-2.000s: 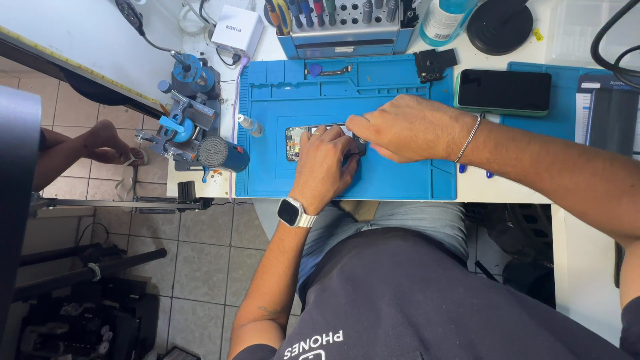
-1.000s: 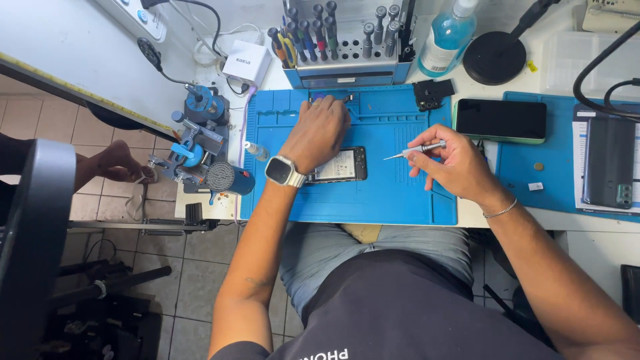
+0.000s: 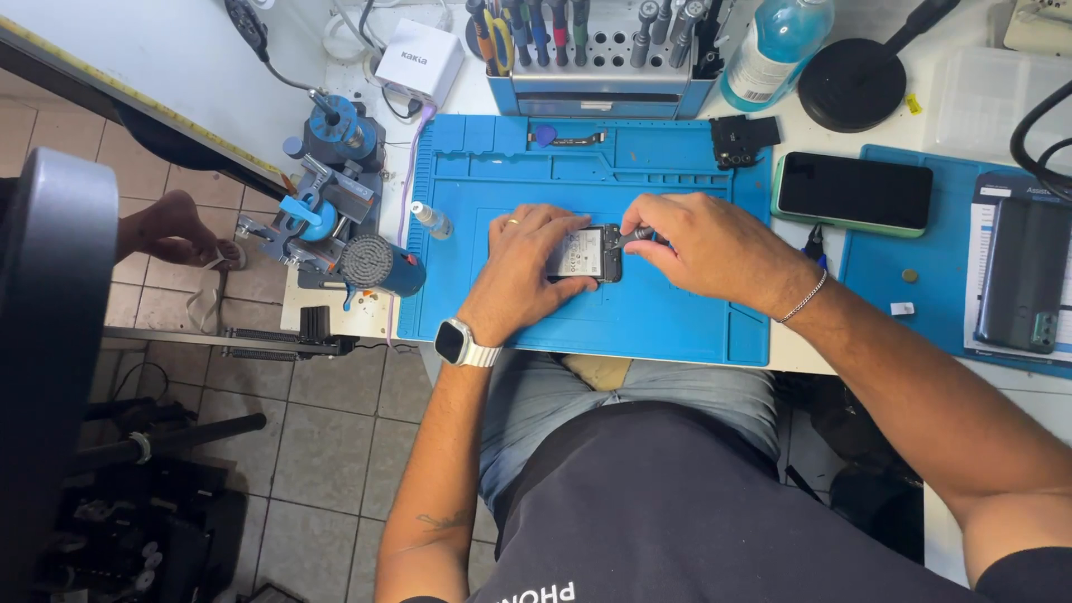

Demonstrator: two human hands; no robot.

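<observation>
An opened smartphone with its battery showing lies on the blue silicone repair mat. My left hand spans it from the left, fingers along the far edge and thumb at the near edge, holding it. At the phone's right end, my right hand grips a small precision screwdriver between thumb and fingers, its front end over the dark end of the phone. The exact spot its tip touches is too small to tell. A flex cable and a blue pick lie in the mat's far tray.
A screwdriver rack stands behind the mat, beside a bottle of blue liquid. Board-holding clamps and a small clear bottle are left. Right lie a phone in a green case and blue-handled pliers.
My left hand has come down from the mat's far edge onto the phone. My right hand, with the screwdriver, has moved left to the phone's end.
</observation>
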